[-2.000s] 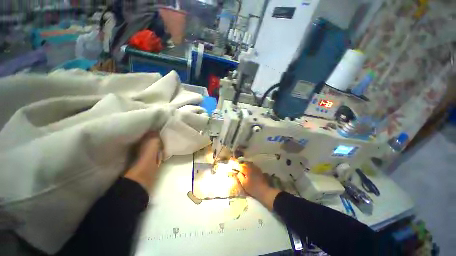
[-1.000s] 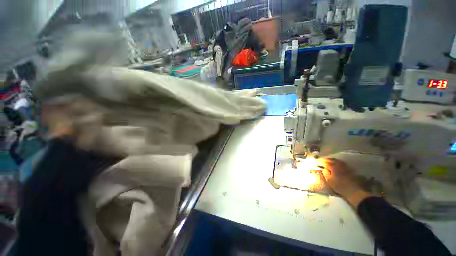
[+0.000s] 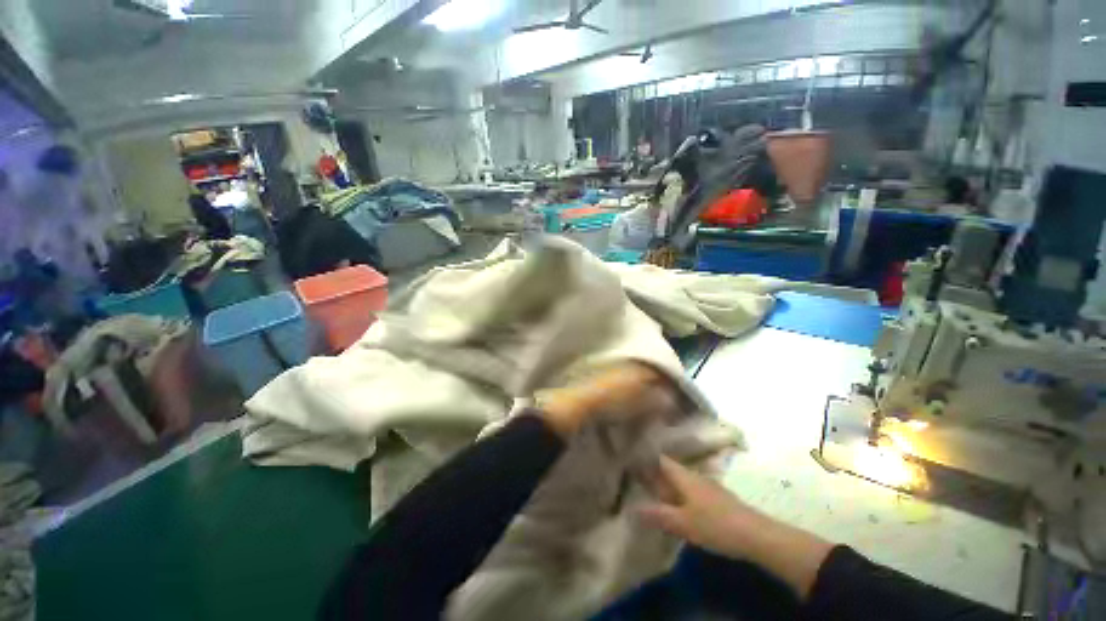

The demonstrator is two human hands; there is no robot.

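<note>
The large cream cloth (image 3: 449, 352) lies bunched over the green surface at left, the left part of the white sewing table and its front edge. My left hand (image 3: 619, 394) is blurred and lies among the folds; its fingers are partly hidden, so its grip cannot be made out. My right hand (image 3: 703, 503) is at the cloth's right side, thumb raised, with fingertips against or behind the cloth; its grip is unclear. The sewing machine (image 3: 995, 376) stands at right, its lamp glowing over the needle area, with no cloth visible there.
The white table (image 3: 764, 400) adjoins a dark green surface (image 3: 206, 534) at left. A blue bin (image 3: 255, 330) and a pink bin (image 3: 343, 303) stand beyond it. A red bundle (image 3: 734, 208) lies on a far table. More cloth piles are at far left.
The view has turned left. The cloth has come down from the left hand's raised sweep into a bunched heap. My right hand has left the needle area and reached the cloth.
</note>
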